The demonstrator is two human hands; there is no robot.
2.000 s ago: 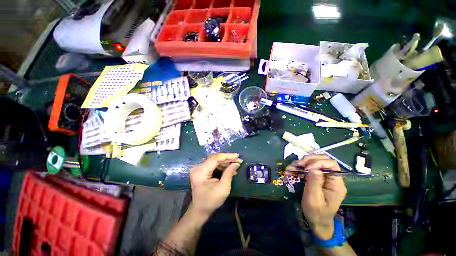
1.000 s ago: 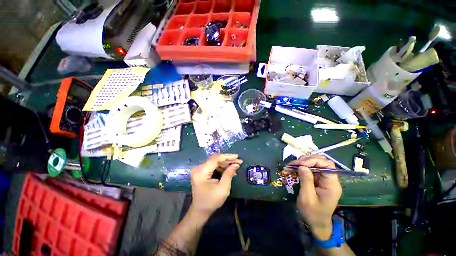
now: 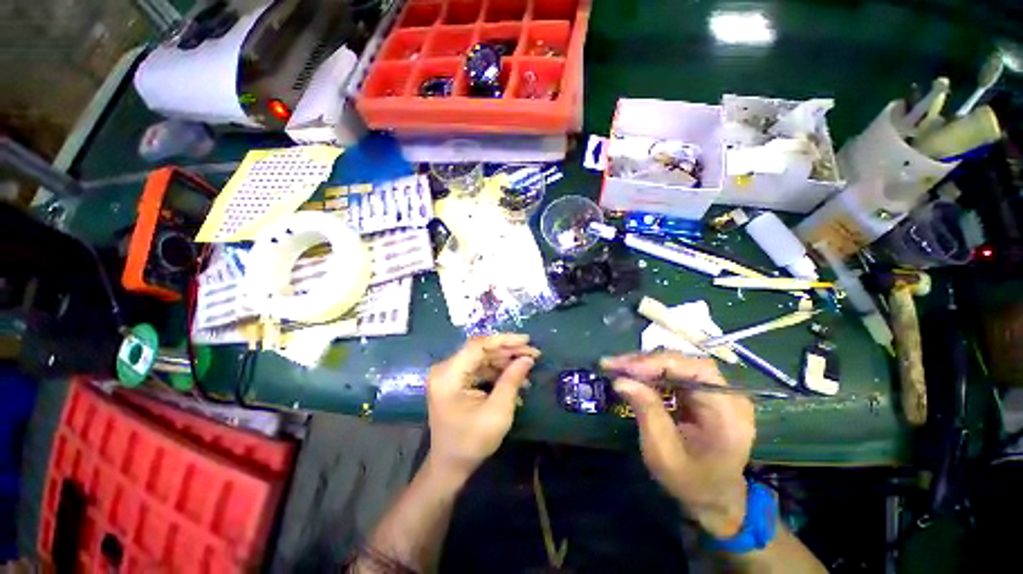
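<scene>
A squarish shiny black electronic unit [image 3: 583, 390] lies on the dark-green bench near its front edge, between my hands. My right hand [image 3: 698, 435] grips dark tweezers [image 3: 746, 390] like a pen, the fingertips at the unit's right side; the tweezer tip is too small to make out. Small gold-yellow bits [image 3: 628, 410] lie right of the unit, partly hidden by my right hand. My left hand [image 3: 471, 406] is raised left of the unit and does not touch it. Its thumb and index fingertips are close together; whether a tiny part is between them cannot be told.
Behind lie an orange-red parts tray [image 3: 471, 116], two white boxes [image 3: 664, 200], a clear cup [image 3: 572, 224] and black parts [image 3: 595, 277]. Left are a tape roll [image 3: 264, 275] and an orange multimeter [image 3: 144, 252]. Right are a white wipe [image 3: 684, 325], pale tools and a wooden handle [image 3: 911, 353].
My right hand and the tweezers have moved left, from over the gold-yellow bits to the unit's right side. My left hand has stayed nearly in place. The view has shifted slightly.
</scene>
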